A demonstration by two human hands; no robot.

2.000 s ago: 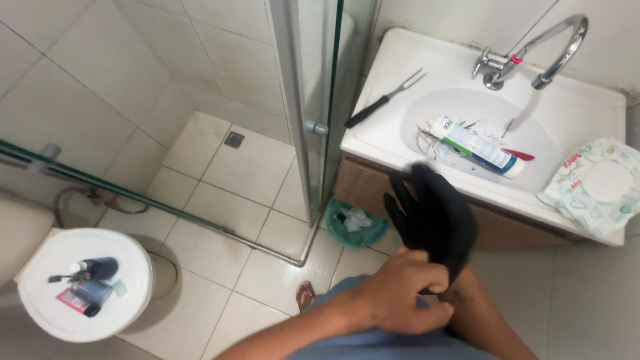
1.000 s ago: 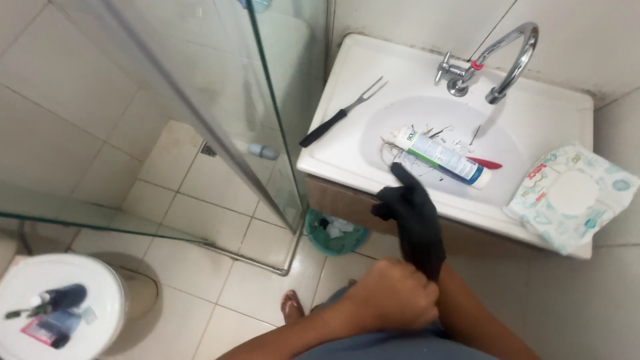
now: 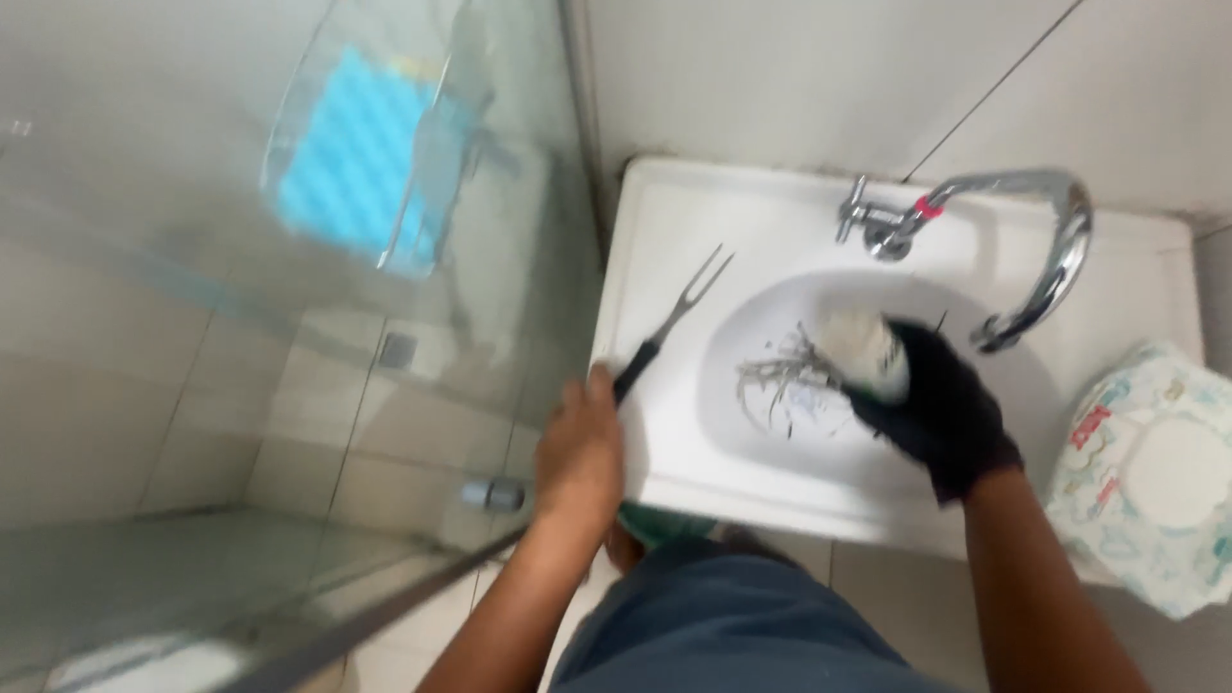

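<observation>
My right hand [image 3: 929, 395], in a black glove, grips a whitish tube [image 3: 861, 351] over the sink basin [image 3: 741, 337]; motion blurs the tube. Beneath and left of it, dark hair-like strands [image 3: 784, 375] lie in the basin. My bare left hand [image 3: 582, 438] is at the sink's left edge, its fingertips by the black handle of a two-pronged carving fork [image 3: 664, 327]. Whether the fingers close around that handle is unclear. The fork rests on the white sink top, prongs toward the wall.
A chrome faucet [image 3: 1054, 260] arches over the basin's right side. A pack of wipes [image 3: 1155, 472] lies at the right edge of the sink. Shower glass [image 3: 462, 337] stands at left, with a blue sponge [image 3: 356, 164] in a holder. A green bin [image 3: 664, 523] is under the sink.
My left hand has let go of the gloved right hand and moved to the fork handle. The right hand has taken hold of the tube that lay in the basin. The view has shifted closer to the sink.
</observation>
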